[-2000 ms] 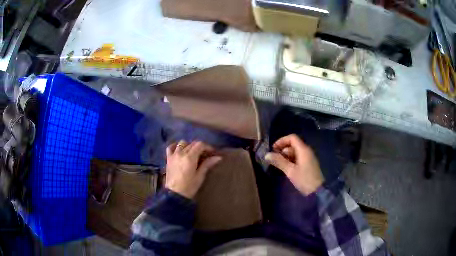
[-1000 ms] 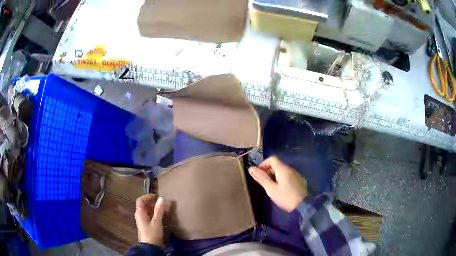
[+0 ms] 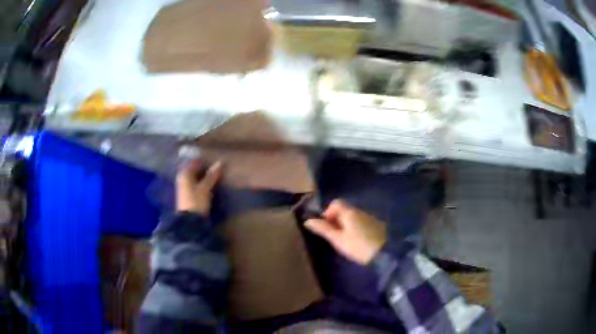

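Observation:
A brown fabric panel [image 3: 271, 267] lies on my lap. A second brown panel [image 3: 261, 166] lies above it, reaching from my lap onto the table edge. My left hand [image 3: 196, 187] is at the left edge of the upper panel, thumb and fingers apart; blur hides whether it grips the edge. My right hand [image 3: 349, 229] is right of the panels, with thumb and fingertips pinched together on a small dark tool [image 3: 312, 210] near the corners where the two panels meet. The tool is mostly hidden and blurred.
A blue crate [image 3: 65, 228] stands left, with stacked brown panels [image 3: 121, 274] beside my legs. The white table [image 3: 229, 98] holds another brown piece [image 3: 208, 36], the sewing machine [image 3: 379, 98], orange-handled scissors [image 3: 547, 79] and a dark rectangle [image 3: 550, 127]. More panels [image 3: 472, 287] are low right.
My left hand has moved up from the lower panel's left side to the upper panel's left edge. My right hand remains near the panels' corners. The view has shifted and blurred.

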